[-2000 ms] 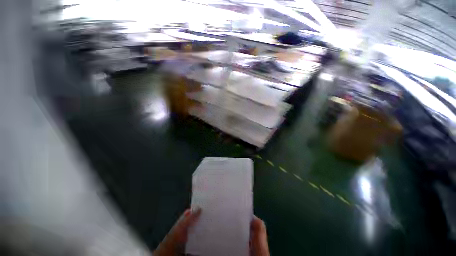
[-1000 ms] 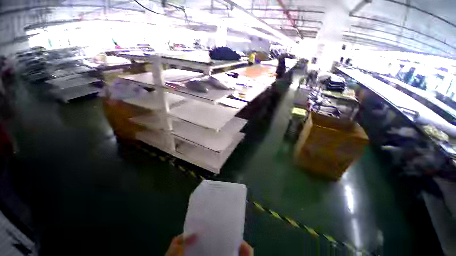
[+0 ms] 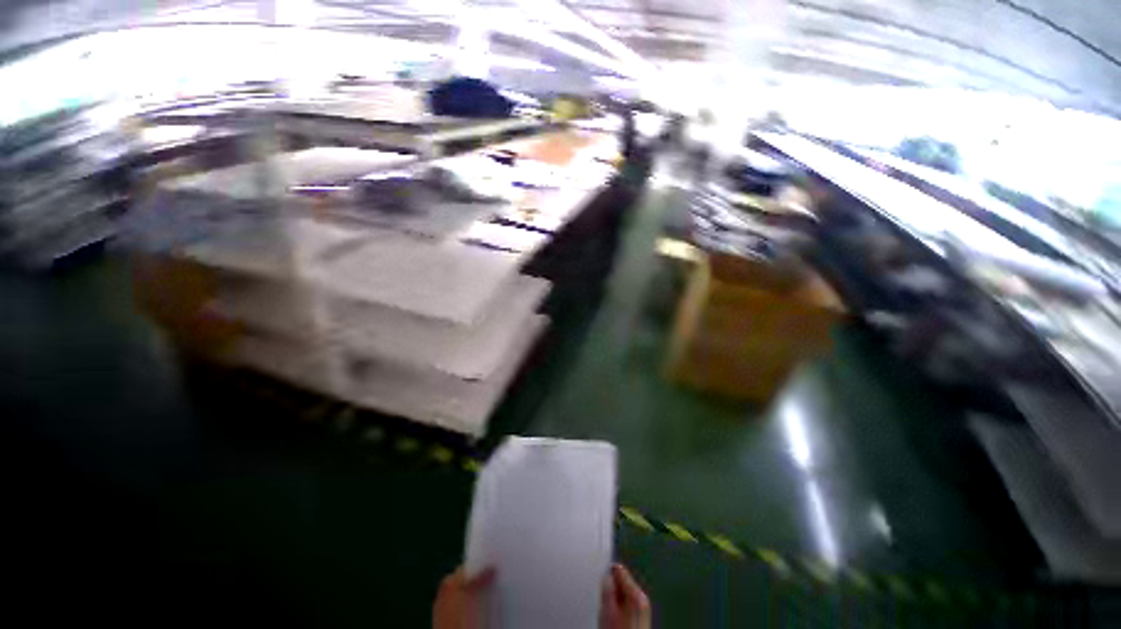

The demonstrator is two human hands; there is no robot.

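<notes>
A white stack of paper sheets is held upright at the bottom centre of the view, with one top corner bent or cut. My left hand grips its left edge, thumb on the front face. My right hand grips its right edge. Both hands are cut off by the bottom edge of the picture. No print on the sheets can be read; the picture is blurred.
White layered shelves stand ahead left, a brown cardboard box ahead right. Yellow-black tape crosses the green floor. A long table runs along the right. A blurred dark figure is far off.
The view has turned and moved forward, so shelves and box have shifted left in the picture since a second ago. Both hands still hold the paper stack.
</notes>
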